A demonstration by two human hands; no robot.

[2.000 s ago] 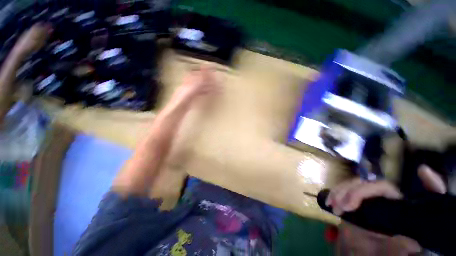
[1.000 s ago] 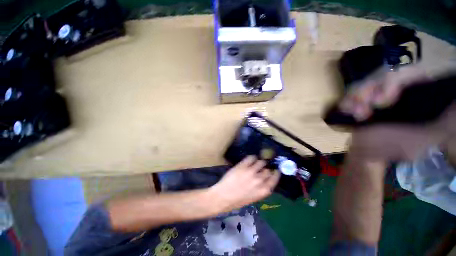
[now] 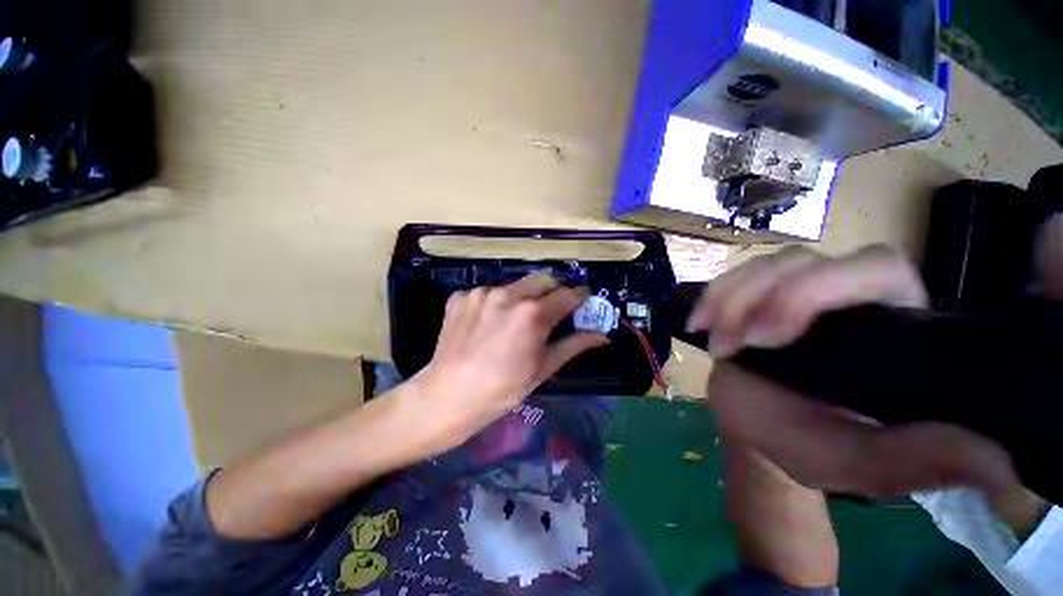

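Note:
A black housing (image 3: 414,314) with a slot handle along its far edge lies at the bench's near edge in front of me. A round white gear (image 3: 596,314) sits inside it, with red and dark lead wires beside it. My left hand (image 3: 501,338) reaches into the housing and holds it, thumb and fingers close around the gear. My right hand (image 3: 804,303) is closed around a thick black electric screwdriver (image 3: 898,361). Its front end is at the housing's right side; the bit tip cannot be made out.
A blue-sided silver screw feeder (image 3: 804,70) stands beyond the housing to the right. More black housings (image 3: 88,116) with white gears lie at the far left. Black objects (image 3: 979,239) stand at the right. A carton with pale blue inside (image 3: 117,431) is at lower left.
The housing has moved left and turned so its handle faces away from me. My left hand has stayed on it. My right hand has brought the screwdriver to its right side.

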